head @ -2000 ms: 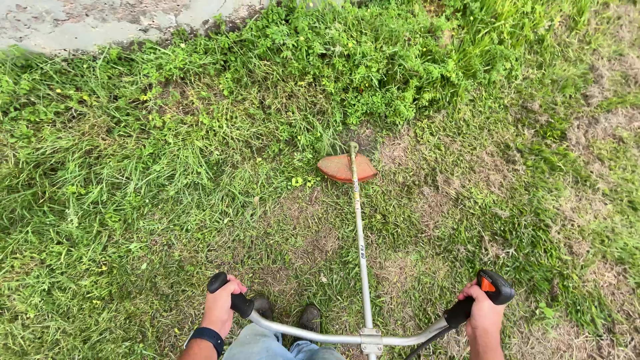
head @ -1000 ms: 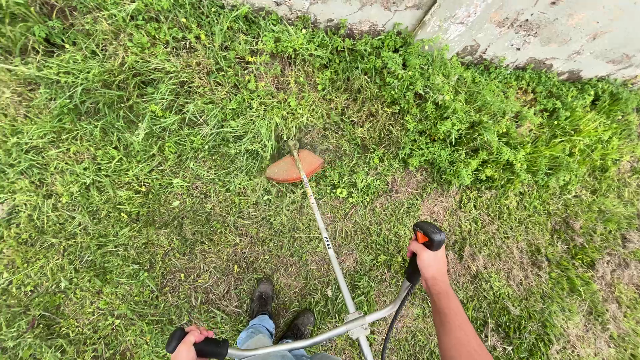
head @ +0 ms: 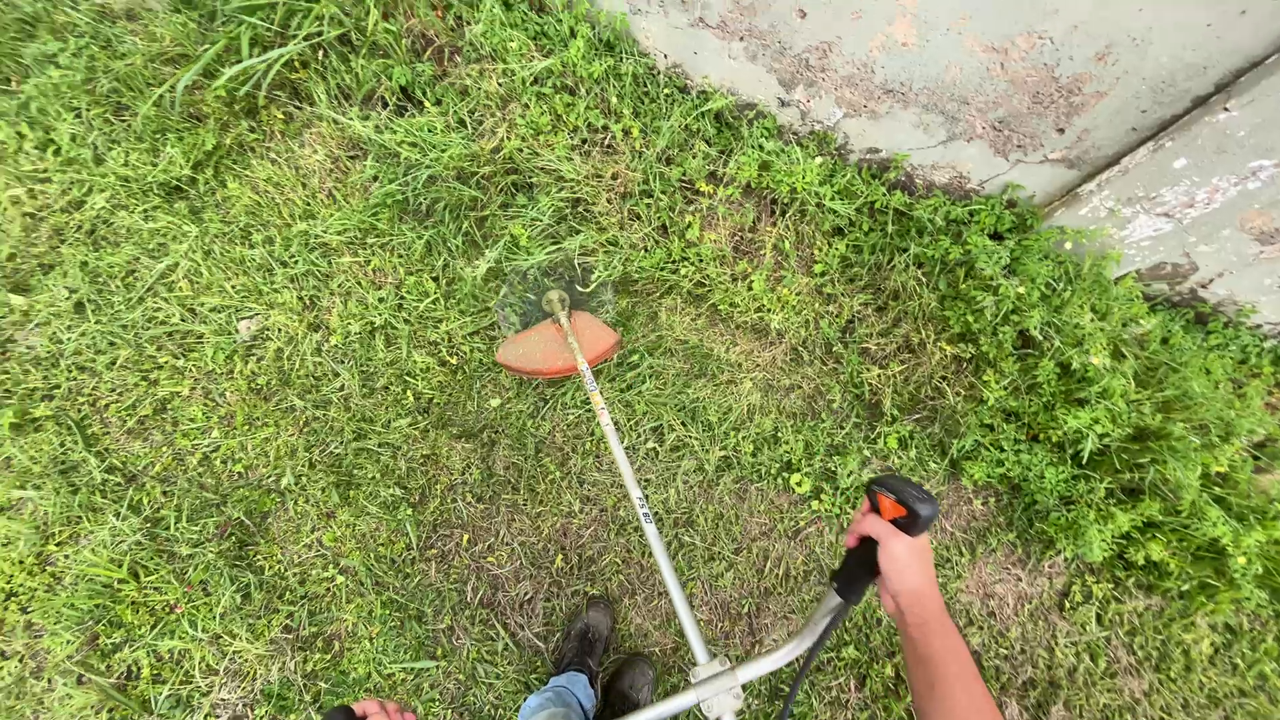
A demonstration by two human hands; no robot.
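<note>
My right hand [head: 893,560] grips the black control handle [head: 872,545] of a string trimmer, at the right end of its metal handlebar [head: 785,650]. At the bottom edge only a few fingers of my left hand [head: 380,710] show, around the black left grip [head: 340,713]. The trimmer's long metal shaft [head: 650,530] runs up and to the left from the handlebar clamp. At its far end an orange guard [head: 556,347] sits low over the grass, behind the gearbox head [head: 556,301]. A blurred, see-through disc of spinning line surrounds the head.
A weathered concrete wall [head: 960,80] with peeling paint crosses the upper right. Leafy weeds [head: 1080,370] grow along its foot. Taller grass [head: 260,60] stands at the upper left. My dark boots [head: 586,640] are on short grass at the bottom centre.
The view has turned and shifted, bringing more of the wall in at the upper right. My left hand has slid mostly out of the bottom of the view. Both hands were on the handles before.
</note>
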